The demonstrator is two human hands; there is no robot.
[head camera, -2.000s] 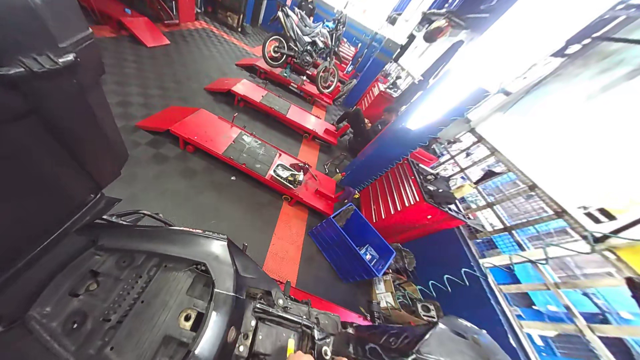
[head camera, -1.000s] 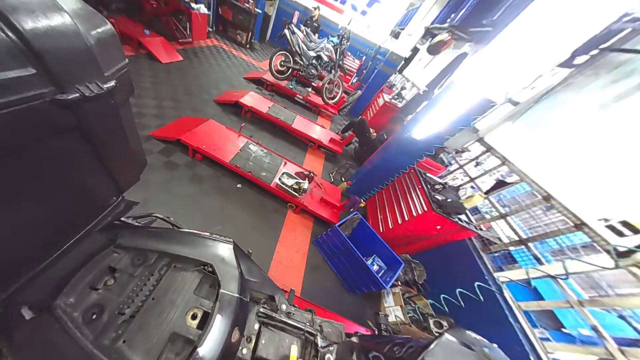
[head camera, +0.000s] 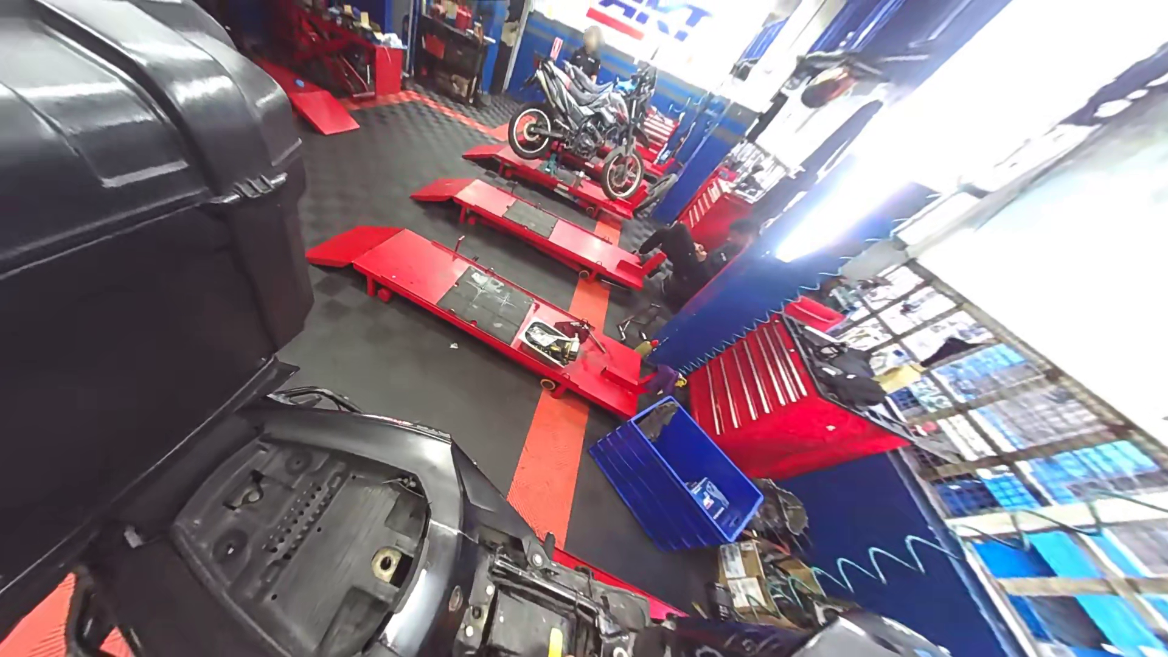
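Neither my left hand nor my right hand can be made out in the head view. Just below me is a motorcycle with its seat off, showing the black plastic under-seat tray (head camera: pixel 338 538) and the open frame section (head camera: pixel 534 620) in front of it. A small yellow piece (head camera: pixel 556 641) shows at the bottom edge, in that section. A large black top case (head camera: pixel 146 274) fills the left side, behind the tray. Part of a glossy dark body panel (head camera: pixel 867 636) shows at the bottom right.
Beyond the motorcycle stand red lift tables (head camera: pixel 420 265), one holding metal parts. A blue plastic bin (head camera: pixel 639 484), cardboard boxes (head camera: pixel 744 575) and a red tool cabinet (head camera: pixel 757 392) are at the right. Another motorcycle (head camera: pixel 584 119) stands on a far lift. A person (head camera: pixel 680 260) crouches near the wall; another is behind that motorcycle.
A small bit of what looks like a hand at the bottom edge two seconds ago no longer shows. The view has shifted, bringing more of the top case in.
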